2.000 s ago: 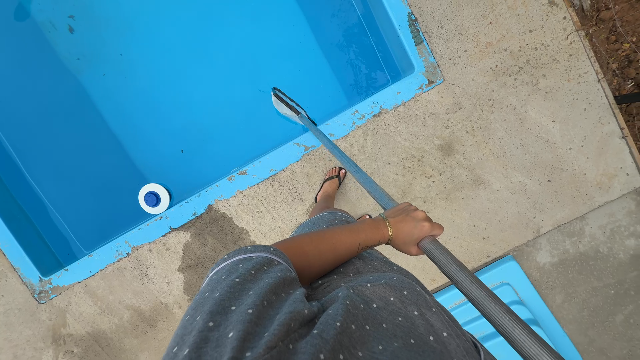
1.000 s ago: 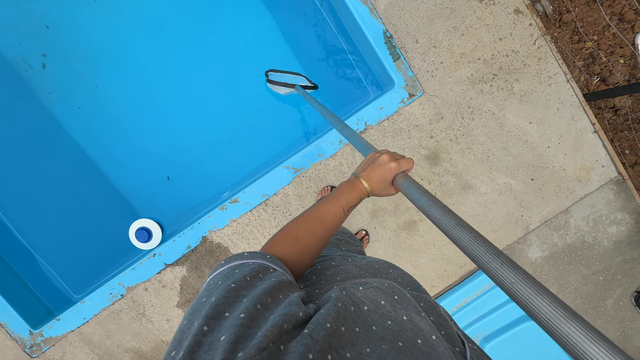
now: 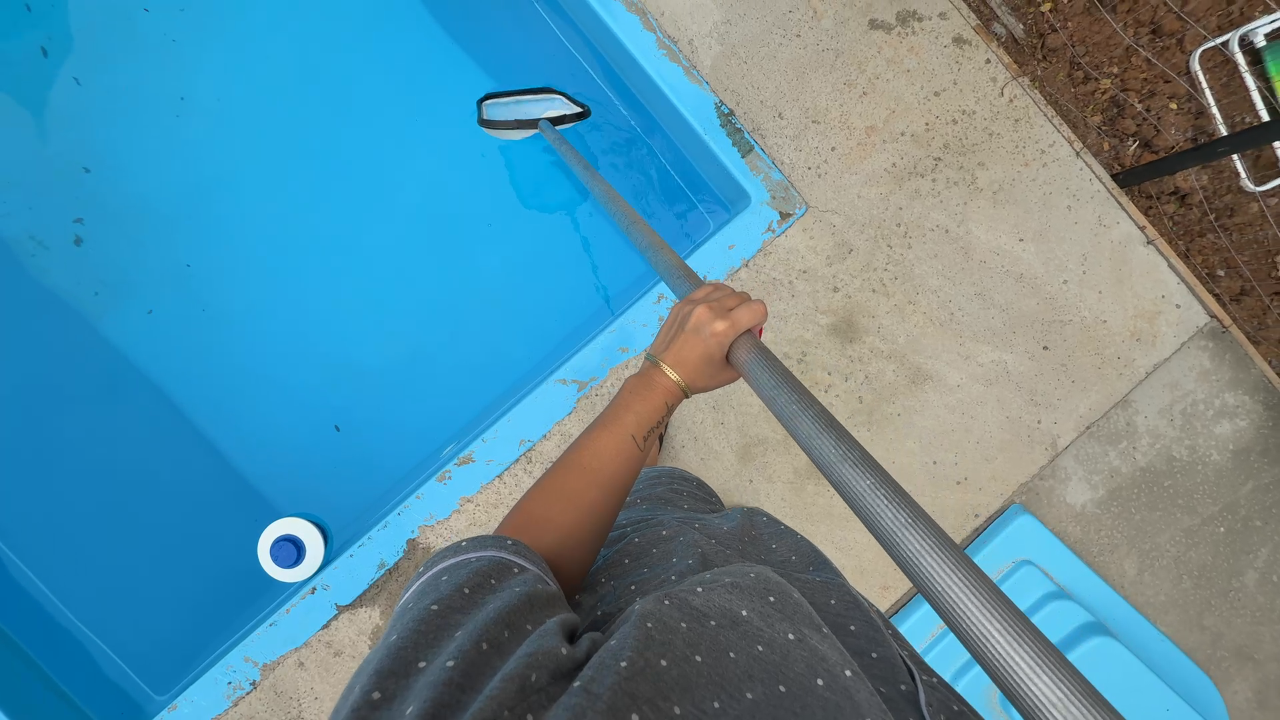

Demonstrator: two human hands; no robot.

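My left hand (image 3: 708, 338), with a gold bracelet at the wrist, is closed around a ribbed grey telescopic pole (image 3: 850, 450). The pole runs from the lower right edge of the view up and left over the pool rim. At its far end is a pool skimmer net (image 3: 533, 112) with a black frame and pale mesh, over the blue water near the pool's corner; whether it touches the surface I cannot tell. Small dark debris (image 3: 78, 240) shows in the pool at the left. My right hand is out of view.
A white round float with a blue centre (image 3: 291, 549) lies by the pool wall. The blue pool rim (image 3: 470, 465) has peeling paint. Concrete paving (image 3: 960, 250) borders it. A light-blue moulded plastic piece (image 3: 1060, 610) lies lower right. Soil, wires and a white metal frame (image 3: 1205, 85) are upper right.
The net has turned from nearly edge-on to show its open frame, and it has moved away from the pool rim, farther over the water. My left hand has stayed on the pole and moved toward the rim.
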